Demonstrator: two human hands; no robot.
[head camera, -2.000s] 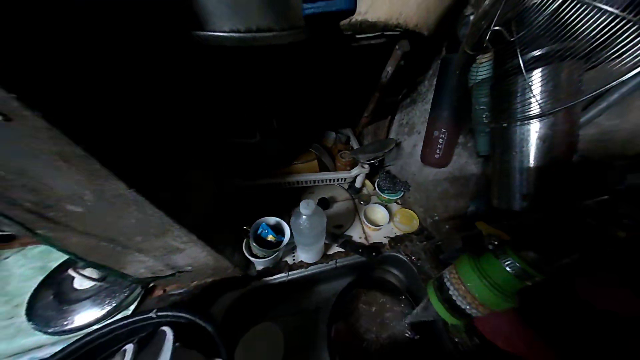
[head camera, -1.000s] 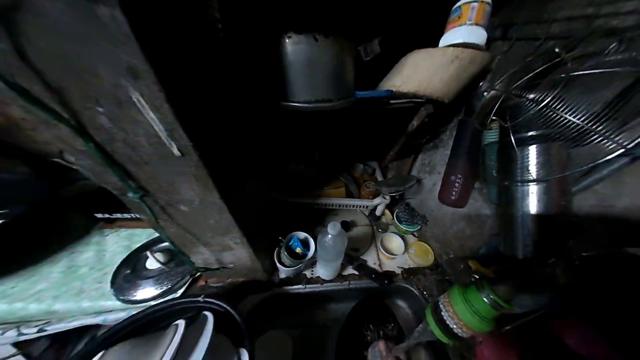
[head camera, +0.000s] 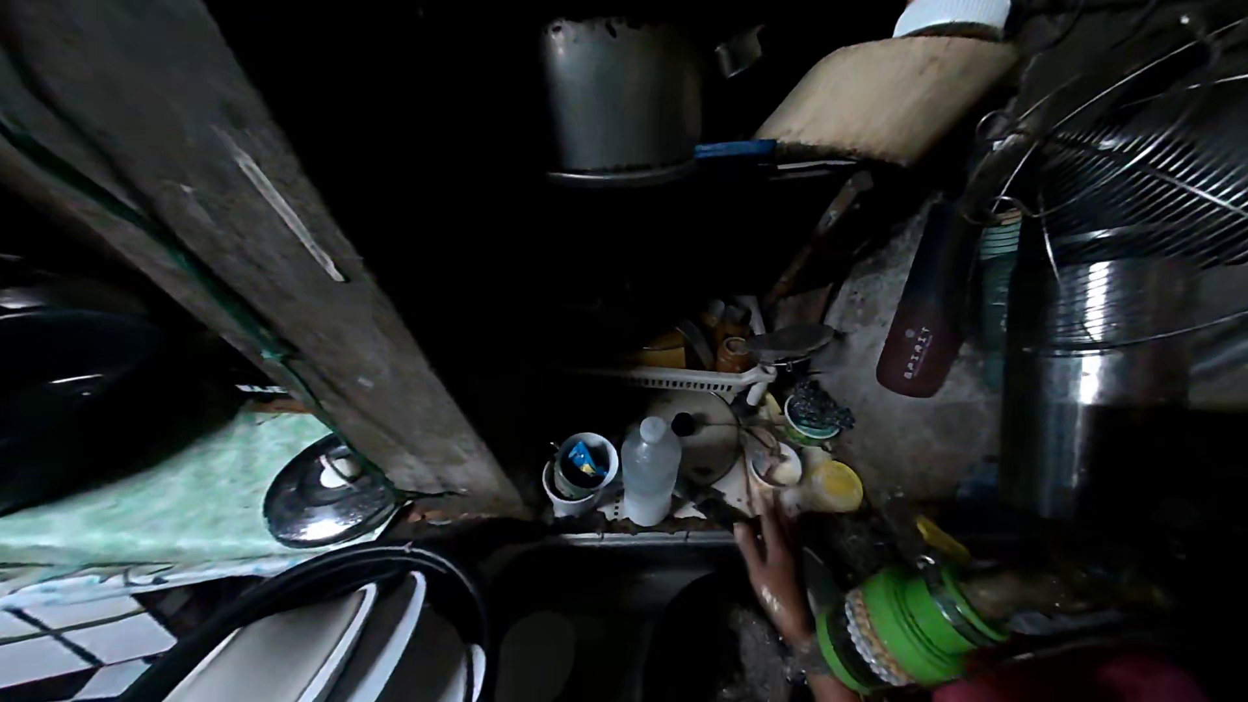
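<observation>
My right hand (head camera: 772, 573) reaches up from the lower edge over the rim of the dark sink, its fingers apart and wet. Its fingertips are at the near side of a small white cup (head camera: 777, 466); whether they touch it, I cannot tell. Beside that cup is a yellow round container (head camera: 836, 487), and behind it a green bowl (head camera: 815, 429) holding a dark mesh scourer (head camera: 817, 405). A capped translucent plastic bottle (head camera: 650, 475) stands to the left, next to nested white cups (head camera: 588, 463) with a blue packet inside. My left hand is out of view.
A green ringed fitting (head camera: 912, 624) lies close right of my hand. At lower left, a black basin (head camera: 429, 558) holds several white dishes. A concrete post (head camera: 322, 283) rises at left, near a pot lid (head camera: 327, 492). A metal pot (head camera: 624, 97) sits above; wire racks (head camera: 1150, 185) are upper right.
My right hand has risen from the lower edge, where a small part showed one second ago, to the white cup on the ledge. The view has shifted.
</observation>
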